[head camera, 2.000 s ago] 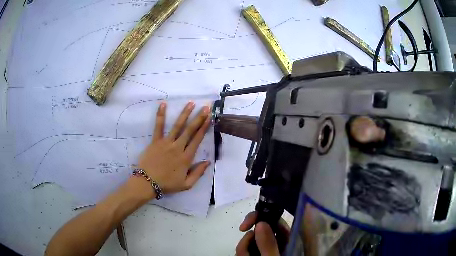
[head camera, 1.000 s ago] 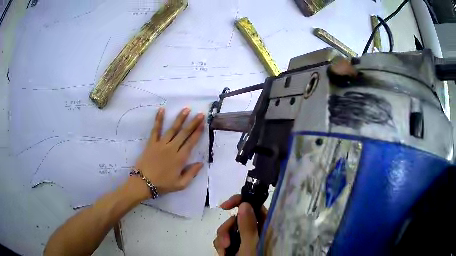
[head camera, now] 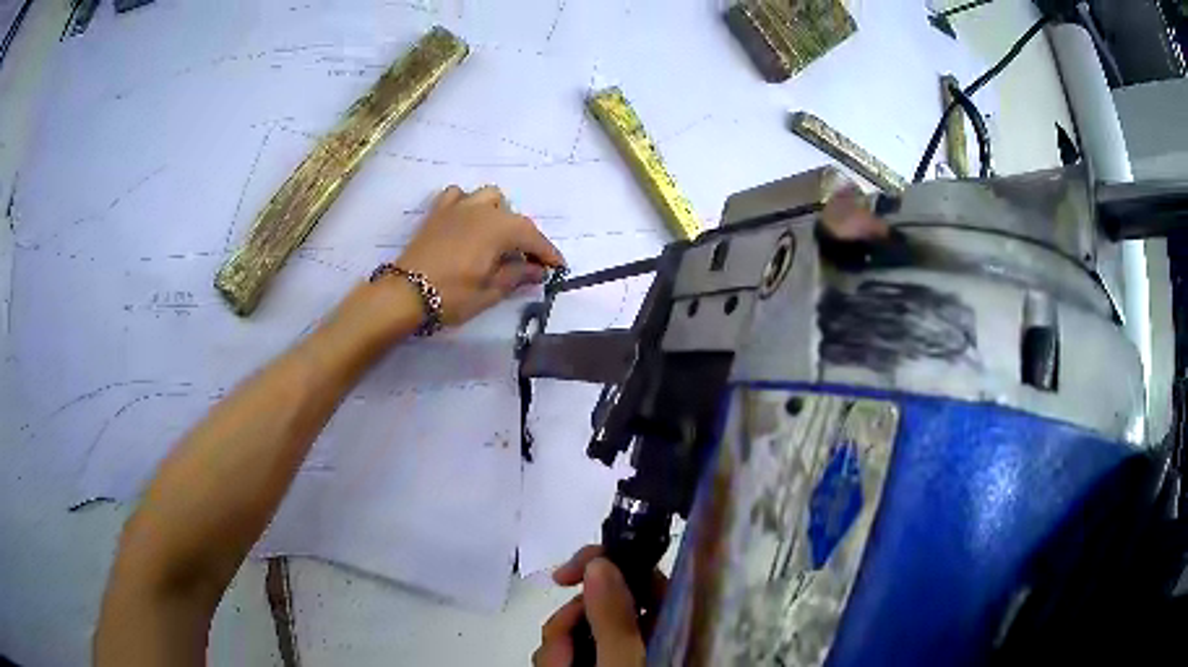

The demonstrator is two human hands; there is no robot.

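Observation:
The straight knife cutting machine (head camera: 899, 417), grey metal with a blue motor body, fills the right side. Its knife standard (head camera: 573, 354) stands at the end of a dark cut in the white marker paper (head camera: 391, 469). My left hand (head camera: 482, 245), with a chain bracelet at the wrist, has its fingers bent at the tip of the presser foot rod (head camera: 606, 274); the exact finger contact is too small to tell. My right hand (head camera: 599, 615) is round the black machine handle (head camera: 635, 537), partly cut off by the bottom edge and the motor body.
A long yellow-brown bar weight (head camera: 341, 170) lies on the paper at the upper left. Shorter bar weights (head camera: 645, 162) lie at the upper middle and right. A block weight (head camera: 790, 34) is at the top. A black cable (head camera: 997, 68) and a white roll (head camera: 1092, 104) are at the right.
My left hand has lifted from lying flat on the paper and moved up to the rod tip with fingers bent. The machine has shifted slightly left and down in view. My right hand stays on the handle.

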